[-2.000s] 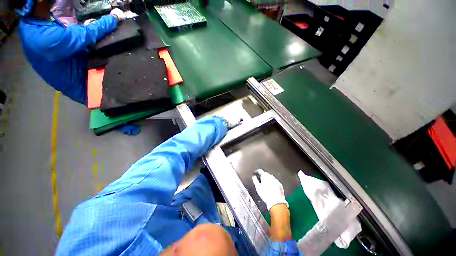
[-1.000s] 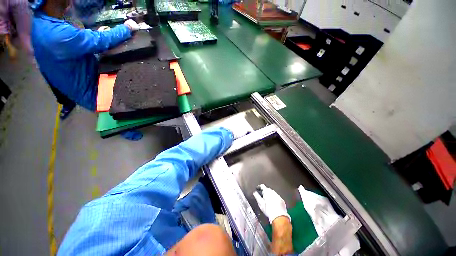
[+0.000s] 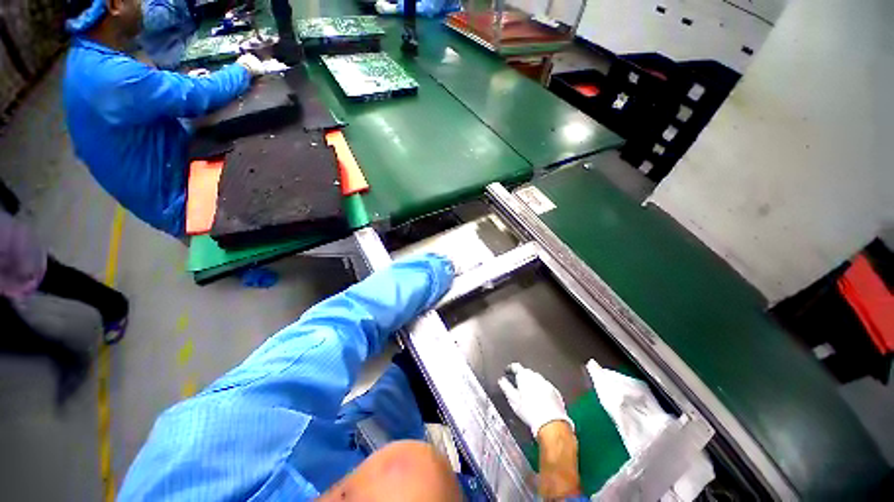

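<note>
A silver rectangular carrier frame point(image 3: 506, 267) lies across the metal conveyor rails point(image 3: 627, 319). My right hand point(image 3: 534, 397), in a white glove, is over the frame's opening, above a grey metal plate point(image 3: 539, 319). A small dark spot shows at its fingertips; whether it is a held part is unclear. My left arm reaches across the near rail. My left hand point(image 3: 453, 265) is at the frame's far crossbar, mostly hidden by the blue cuff. A crumpled white cloth point(image 3: 627, 397) lies over a green mat point(image 3: 596, 441), partly under the frame's near end.
Green-topped benches point(image 3: 451, 147) stand ahead and on the right point(image 3: 725, 294). A black foam block point(image 3: 279, 186) lies on orange sheets point(image 3: 204, 196) at left. Circuit boards point(image 3: 368, 75) sit farther back. A person in blue point(image 3: 137, 118) works at left; another person's legs point(image 3: 83, 289) show at the left edge.
The view has tilted up and shifted slightly. The glove of my left hand has become largely hidden behind its cuff. A person's legs have appeared at left. The carrier frame appears unmoved.
</note>
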